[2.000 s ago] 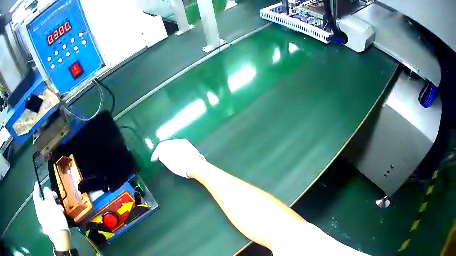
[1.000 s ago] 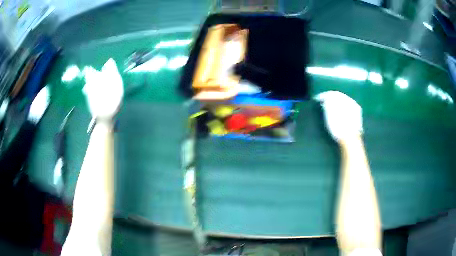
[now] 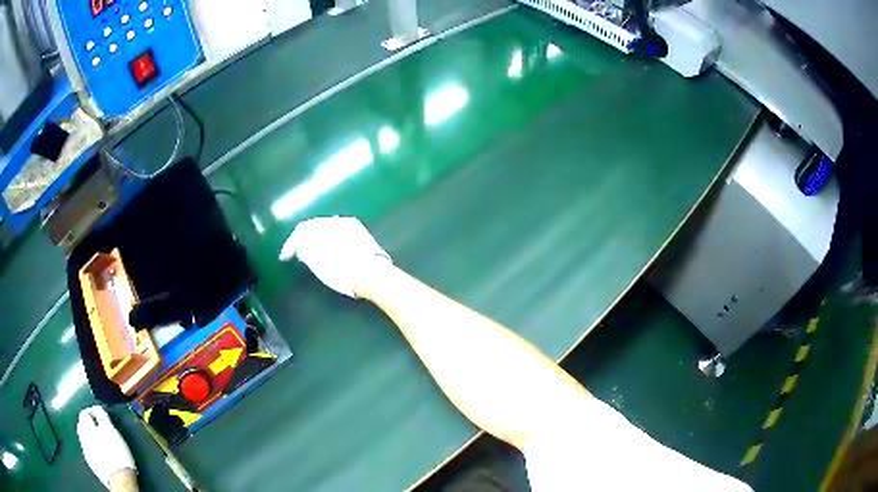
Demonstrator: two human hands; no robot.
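A thin dark phone frame (image 3: 40,423) lies on the green surface at the lower left. My left hand (image 3: 106,450), white-gloved, is just right of it, apart from it, with nothing visible in it. The orange-brown fixture (image 3: 117,317) sits on black padding (image 3: 164,240) and its slot holds no phone frame. In front is the press station's red-yellow panel with a red button (image 3: 194,385). My right hand (image 3: 337,255), white-gloved, is palm down over the green surface right of the station. Its fingers are curled under and their tips are hidden.
A blue control box (image 3: 133,48) stands behind the station at the upper left, with a grey metal block (image 3: 82,207) below it. A pale machine (image 3: 761,240) stands at the far right. The belt edge (image 3: 616,317) curves along the right.
Two seconds ago my left hand held the dark frame beside the fixture. Now the frame lies apart from it, lower left. The view swung left and back; my right hand keeps a similar pose.
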